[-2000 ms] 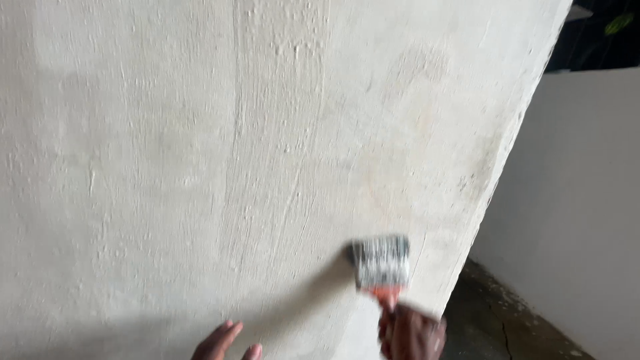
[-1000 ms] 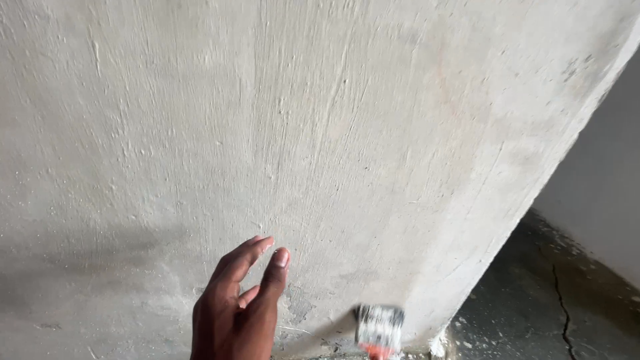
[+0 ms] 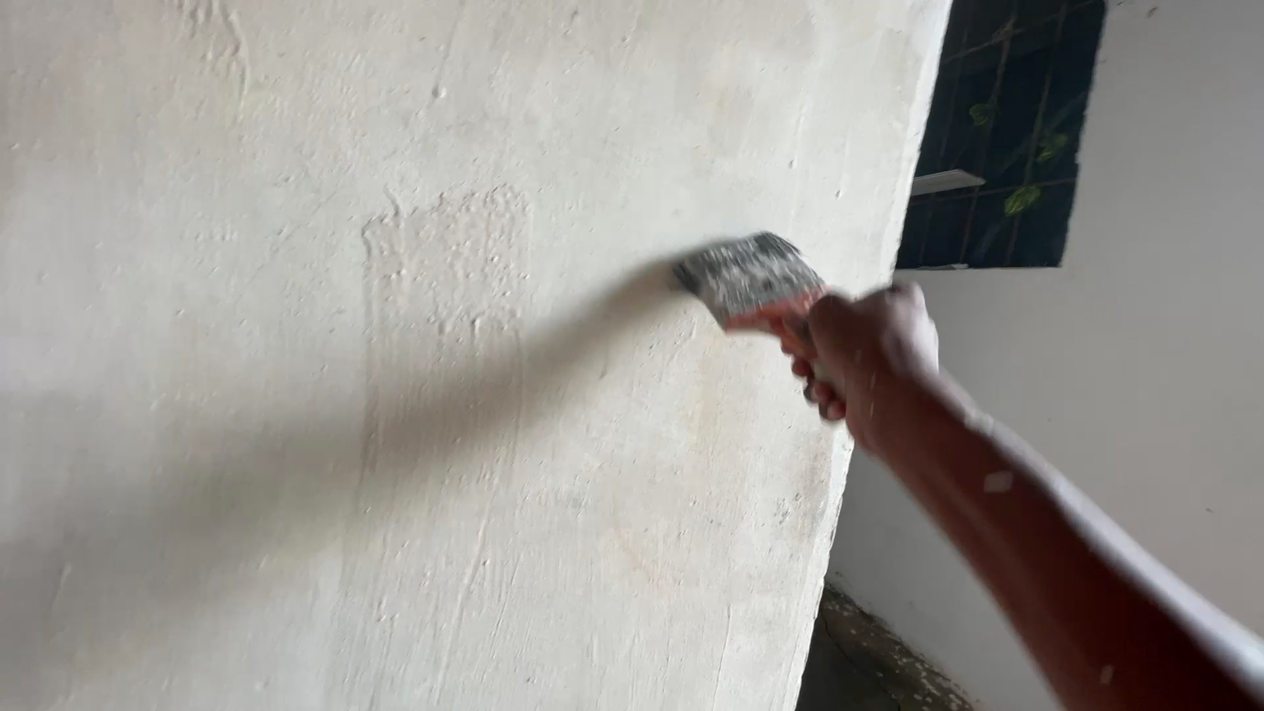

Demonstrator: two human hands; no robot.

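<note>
My right hand point(image 3: 864, 346) is closed around the orange handle of a wide paintbrush point(image 3: 752, 276), right of the middle of the view. White paint streaks the dark bristles, whose tips lie against or very close to a pale painted wall point(image 3: 612, 553); contact is hard to confirm. A long shadow runs from the brush down to the left across the wall. Brush marks and small bumps texture the surface, with a rougher rectangular patch left of the brush. White specks dot my right forearm. My left hand is out of view.
The wall ends at a rough vertical edge right of the brush. Beyond it stand a second pale wall point(image 3: 1165, 395) and a dark opening point(image 3: 1007, 148) with bars and some green leaves. At the bottom right a dark floor point(image 3: 869, 662) bears white splashes.
My right hand and the brush have moved up from low on the wall near the floor. My left hand, visible earlier, has left the view. The view has tilted upward.
</note>
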